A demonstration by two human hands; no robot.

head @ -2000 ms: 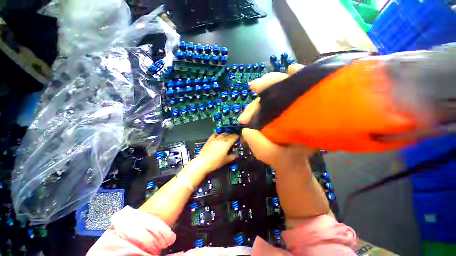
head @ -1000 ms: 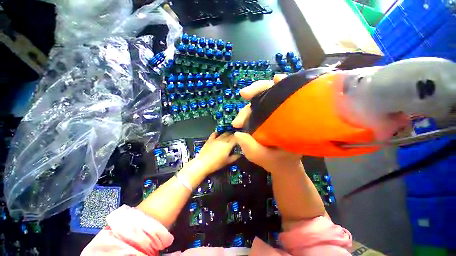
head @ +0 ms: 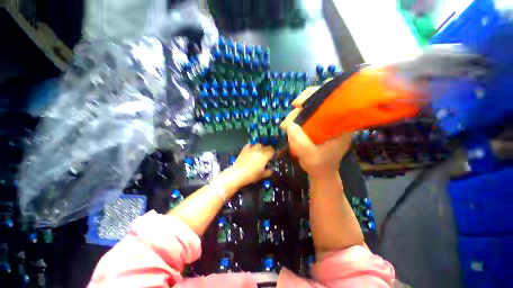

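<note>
My right hand (head: 318, 147) is closed around the orange-and-black electric screwdriver (head: 360, 104), which points down and left toward my left hand. My left hand (head: 253, 164) is low over the grid, fingertips together at a small dark part with blue tops (head: 259, 139); whether it grips or only steadies it is hidden. The black housings with small green boards (head: 267, 192) lie in a grid under and in front of my hands. The picture is blurred and the screwdriver tip is hard to make out.
Board strips with blue tops (head: 228, 90) are stacked behind the grid. A crumpled clear plastic bag (head: 95, 124) lies at the left, with the blue screw box (head: 119, 218) near it. Large blue crates (head: 481, 208) stand at the right. A dark cord hangs at the right.
The screwdriver and my right hand have moved a little right and the screwdriver looks smaller. The view has shifted. My left hand stays by the same part.
</note>
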